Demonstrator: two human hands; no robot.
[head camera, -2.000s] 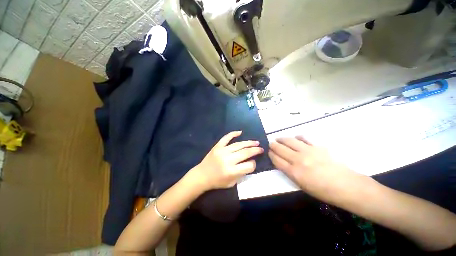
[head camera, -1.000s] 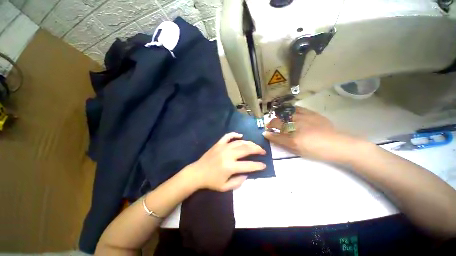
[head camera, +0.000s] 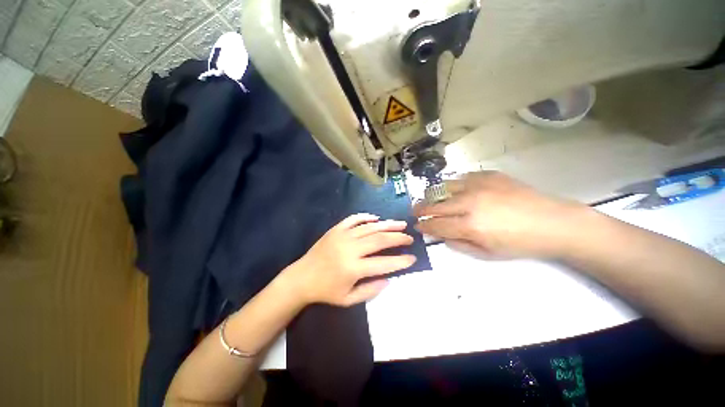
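Navy cloth (head camera: 238, 183) lies in a large heap left of the sewing machine's needle, its straight right edge under the presser foot (head camera: 399, 184). My left hand (head camera: 350, 258) rests flat on the cloth with fingers apart, in front of the foot. My right hand (head camera: 477, 215) is at the cloth's right edge beside the foot, fingertips near a knurled brassy knob (head camera: 437, 191); whether it grips the edge is hard to tell. A dark brown cloth piece (head camera: 330, 350) hangs over the table's front edge below my left hand.
The cream machine head (head camera: 350, 79) stands over the work. Blue-handled snips (head camera: 688, 187) lie at the right on the white table (head camera: 477, 306). A small round dish (head camera: 560, 107) is behind the needle. A white patch (head camera: 230, 57) lies on the heap. Brown cardboard (head camera: 71, 238) is at left.
My right hand has moved from the cloth's front corner up beside the presser foot. My left hand stays on the cloth. The camera view has shifted.
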